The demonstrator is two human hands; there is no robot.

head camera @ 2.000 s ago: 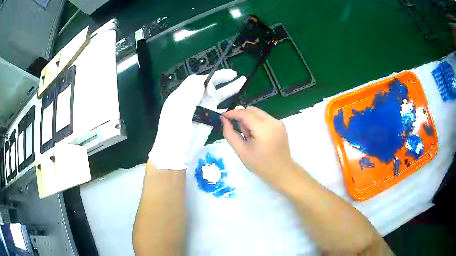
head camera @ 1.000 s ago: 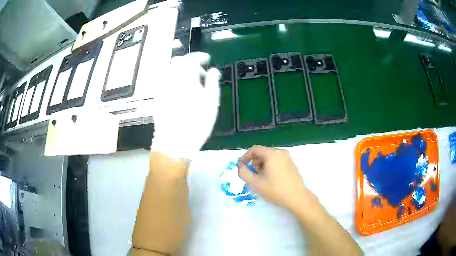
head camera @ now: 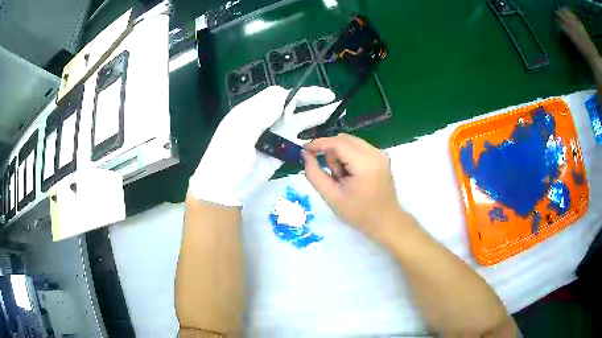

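Observation:
My left hand (head camera: 244,145), in a white glove, holds a dark phone middle frame (head camera: 280,146) tilted, its camera end with orange-gold marks pointing up and away. My bare right hand (head camera: 353,178) has its thumb and fingertips at the near end of this frame. A bit of blue shows at the fingertips; whether they grip a blue piece is hard to tell. A loose pile of blue pieces (head camera: 295,232) lies on the white sheet (head camera: 317,290) just below my hands.
More middle frames (head camera: 245,80) lie on the green belt (head camera: 435,66) beyond my hands. A white fixture plate (head camera: 144,99) with frames and cream end plates (head camera: 86,203) is at left. An orange tray (head camera: 485,247) with a blue heap is at right. Another person's hand (head camera: 577,33) shows at upper right.
My left hand now holds a middle frame up off the belt. My right hand has moved from the blue pile up to the frame's near end. The view has shifted.

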